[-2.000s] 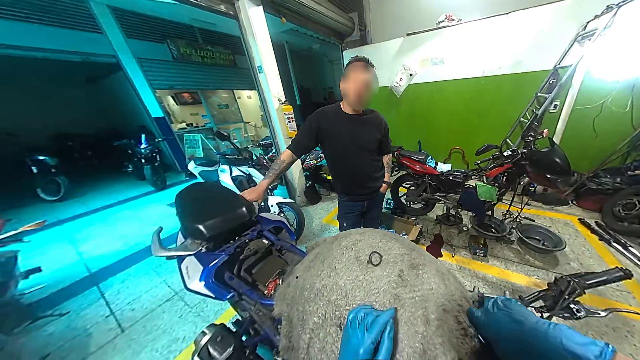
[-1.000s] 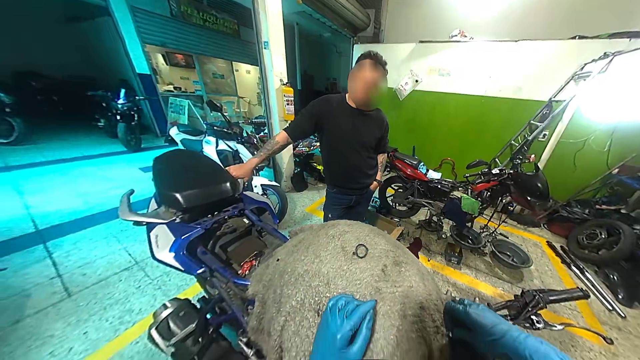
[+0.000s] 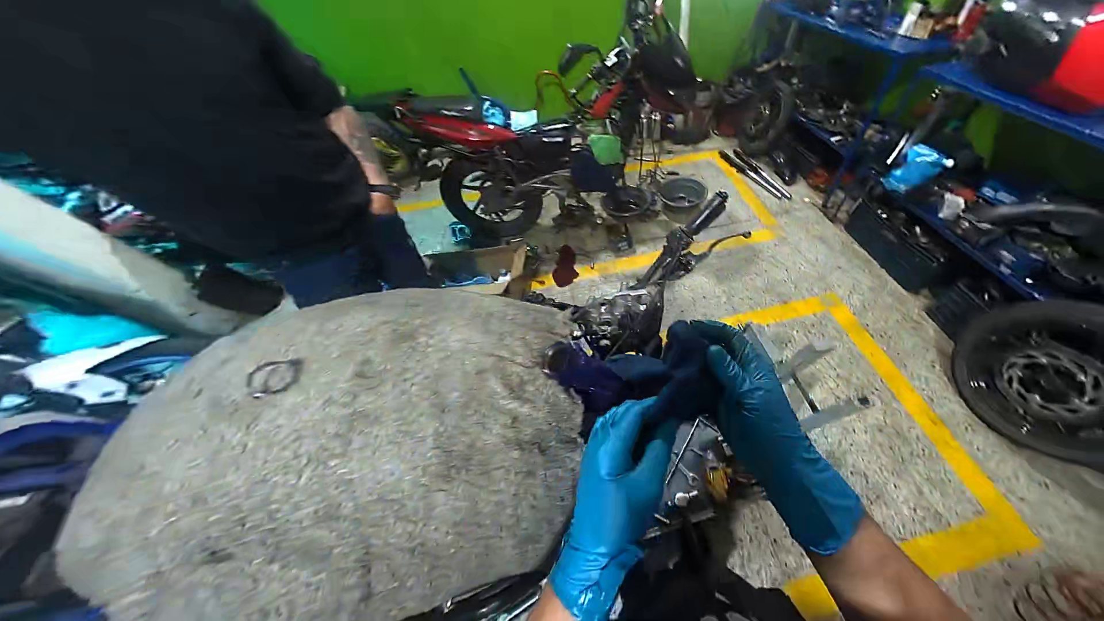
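Both hands wear blue gloves and grip a dark blue cloth (image 3: 686, 379) just right of a rounded mound under a grey fuzzy cover (image 3: 388, 448). My left hand (image 3: 625, 483) holds the cloth's lower end; my right hand (image 3: 755, 397) holds its upper end. A thin dark ring (image 3: 274, 377) lies on the cover's left part. Beneath the hands, wrenches (image 3: 688, 453) rest on a grey tray, partly hidden by the gloves and cloth. A motorcycle handlebar with a lever (image 3: 681, 237) stands beyond the cloth.
A person in a black shirt (image 3: 172, 129) stands across at the left. A red motorcycle (image 3: 466, 129) and round pans (image 3: 683, 194) are behind. Blue shelves (image 3: 992, 95) with parts line the right, with a loose wheel (image 3: 1035, 379) on the floor. A cardboard box (image 3: 487, 263) sits beyond the cover.
The view has swung right and down. Both hands have come together at the cover's right side and now grip a dark cloth; before, they were apart, the left one over the cover.
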